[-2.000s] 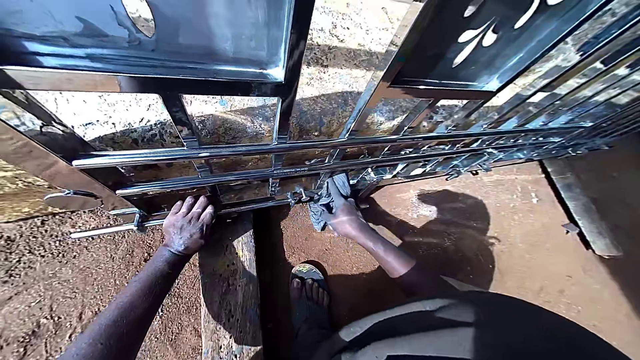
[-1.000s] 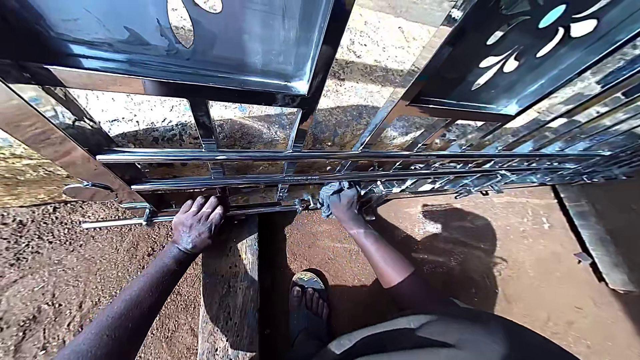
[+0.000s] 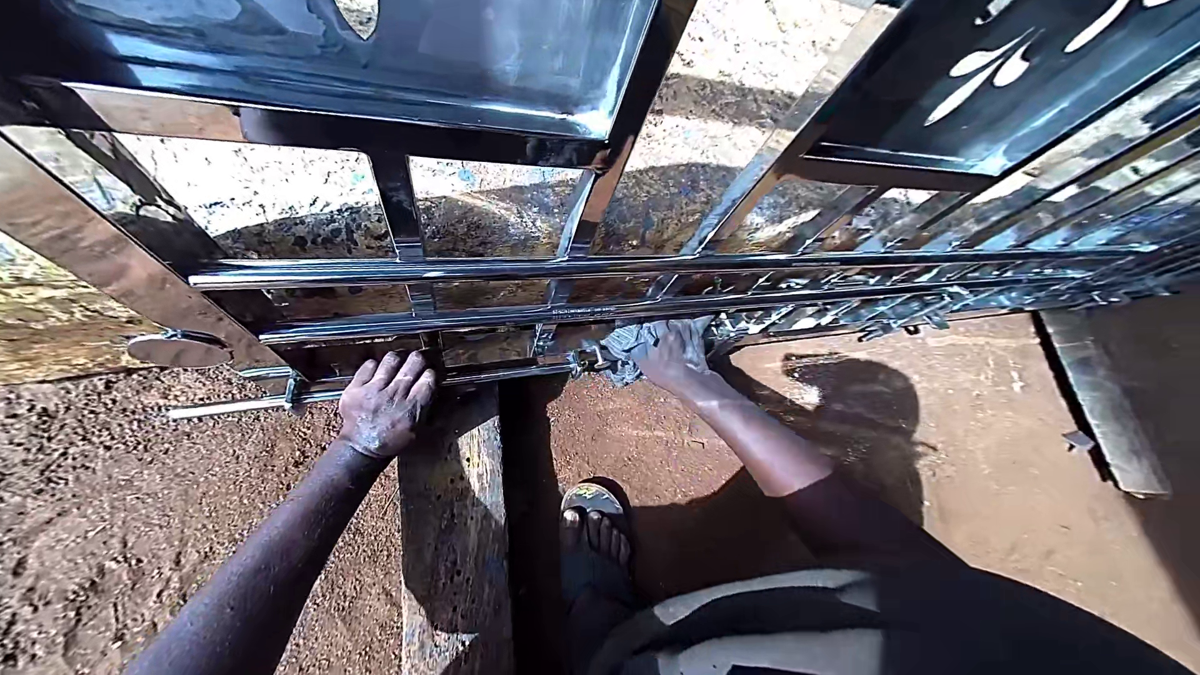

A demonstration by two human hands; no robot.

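A shiny metal gate (image 3: 511, 150) with flat panels, cross bars and round tubes lies tilted before me. My left hand (image 3: 386, 401) rests over the lower frame edge, on the thin bolt rod (image 3: 239, 406), its fingers curled over the metal; whether it grips the rod cannot be told. My right hand (image 3: 670, 361) holds a crumpled grey cloth (image 3: 623, 349) against the lower edge, just right of a small bolt fitting (image 3: 586, 359). Two polished tubes (image 3: 375, 272) run across the gate above both hands. The fingertips of my right hand are partly hidden by the cloth.
A worn wooden beam (image 3: 455, 544) lies under the gate between my arms. My sandalled foot (image 3: 597, 525) stands on reddish ground right of it. Another beam (image 3: 1102, 403) lies at the right. An oval metal plate (image 3: 178, 351) sticks out from the gate's left corner.
My right hand has kept the cloth at the lower edge, shifting slightly along it and pressing it in a different shape. My left hand has stayed at about the same place on the frame.
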